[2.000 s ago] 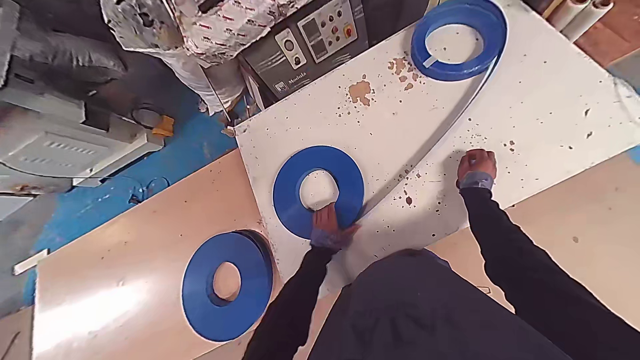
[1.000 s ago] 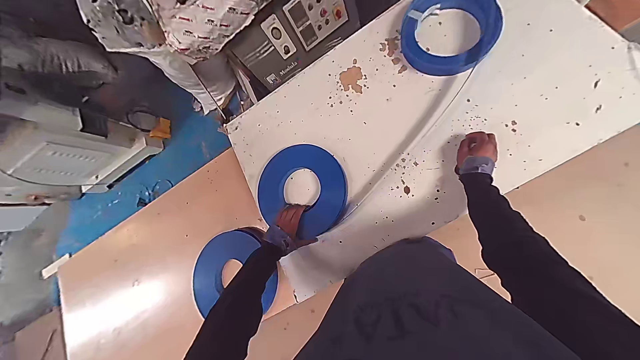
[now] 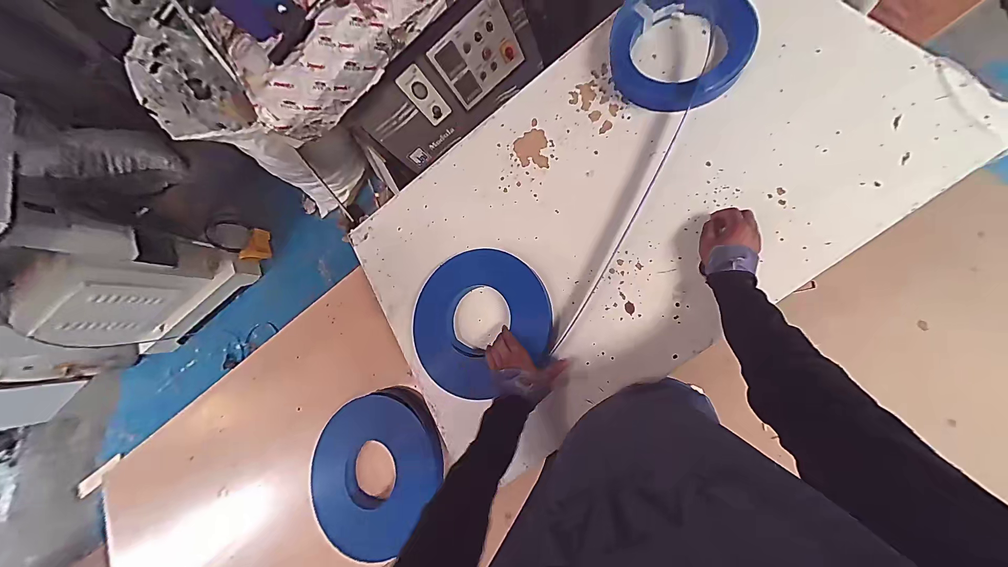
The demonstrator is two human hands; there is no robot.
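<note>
My left hand [image 3: 516, 366] lies on the lower right part of a blue coil of strip [image 3: 441, 315], its fingers reaching over the rim of the centre hole. A thin pale strip [image 3: 630, 216] runs from beside this hand across the white board [image 3: 567, 228] to a second blue coil [image 3: 657, 90] at the top, which has a piece of pale tape at its inner edge. My right hand [image 3: 731, 230] is curled like a fist on the board, right of the strip; whether anything is inside it cannot be seen.
Another blue coil [image 3: 335, 480] lies on the brown panel [image 3: 236, 441] at lower left. Beyond the white board's upper left edge stand a dark machine control panel [image 3: 472, 59] and printed plastic sacks [image 3: 339, 71]. A grey machine [image 3: 110, 307] stands on the left.
The strip between the two coils curved widely to the right two seconds ago and now runs straighter. My left hand stays on the lower coil, my right hand on the board. The view has shifted somewhat.
</note>
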